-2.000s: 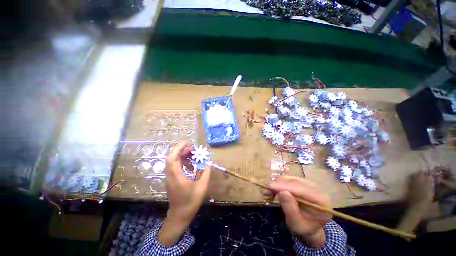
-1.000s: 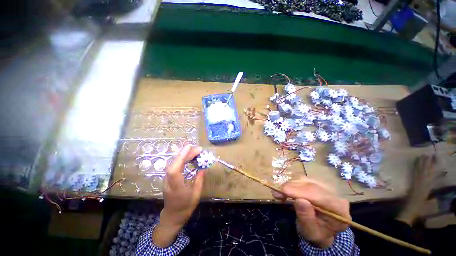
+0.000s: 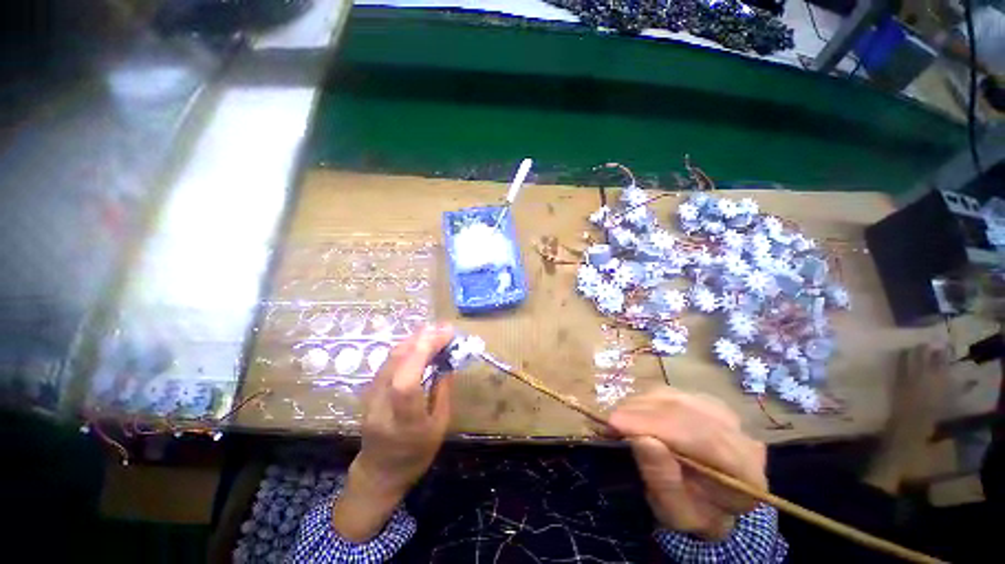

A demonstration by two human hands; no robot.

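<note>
My left hand holds a small motor with a white toothed face between thumb and fingers, above the cardboard-brown board. My right hand grips a long tan brush. Its pale tip is at the white toothed face; whether it touches is too small to tell. A blue tub with white paste stands beyond my hands, with a white-handled spatula sticking out of it. A large heap of similar motors with thin red leads lies to the right.
A clear blister tray lies left of the tub. More units lie on the white strip. Small white parts lie near the brush. A green surface runs behind. A black box and another person's blurred hand are at right.
The motor in my left hand has shifted slightly right and turned, so its toothed face shows more edge-on. My right hand and brush have moved right and a little down from their position two seconds ago.
</note>
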